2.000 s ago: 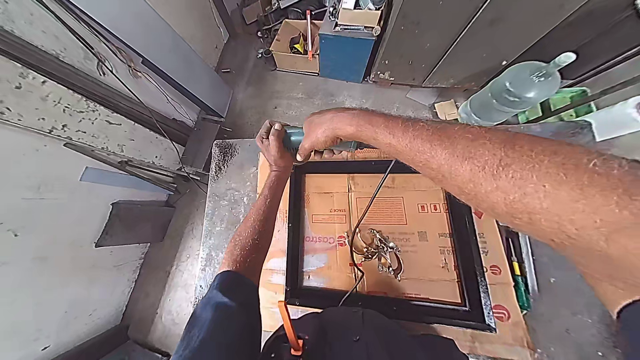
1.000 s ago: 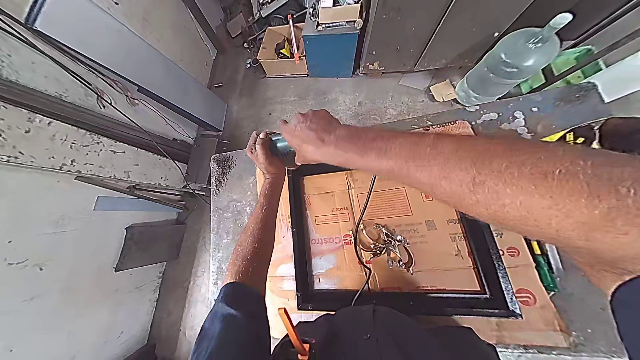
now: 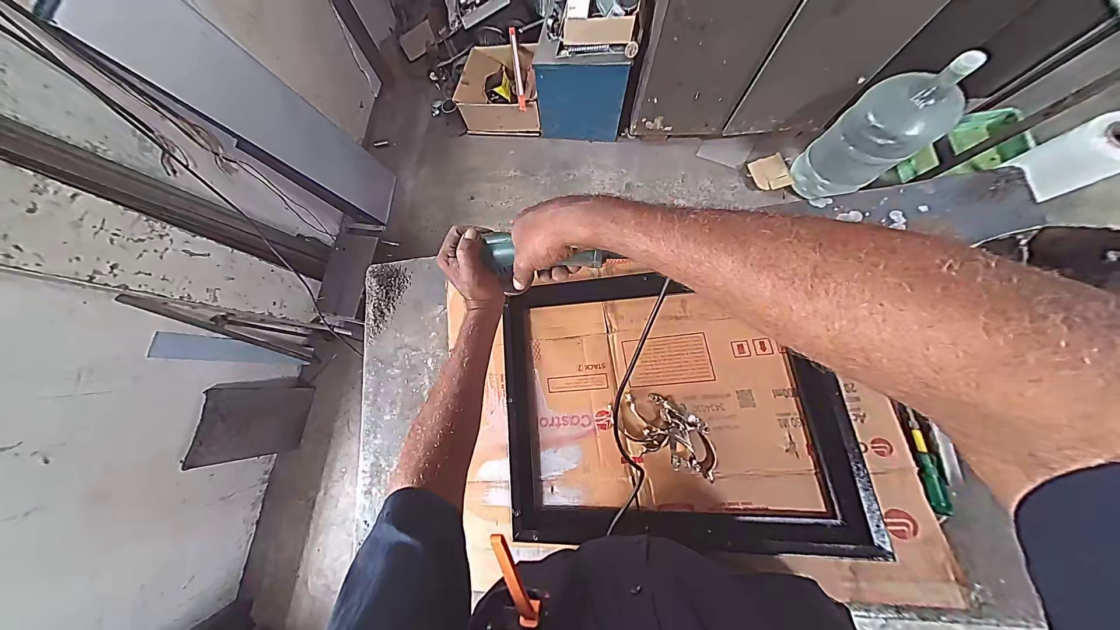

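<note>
My left hand (image 3: 472, 269) grips the front end of a green corded power tool (image 3: 499, 250) at the far left corner of a black rectangular frame (image 3: 682, 530). My right hand (image 3: 553, 245) is closed around the tool's body. Its working end is hidden by my hands. A black cord (image 3: 626, 385) runs down across the frame's opening toward my body. The frame lies on flattened printed cardboard (image 3: 490, 490). Shiny metal fittings (image 3: 669, 433) lie in a small heap on the cardboard inside the frame.
The work table's grey top (image 3: 394, 350) shows at the left. A green-handled tool (image 3: 933, 477) lies to the right. Beyond stand a large clear water bottle (image 3: 875, 131), a paper roll (image 3: 1072, 153), an open cardboard box (image 3: 497, 117) and a blue cabinet (image 3: 579, 101).
Both hands stay together on the tool around the frame's far left corner. The view has shifted slightly.
</note>
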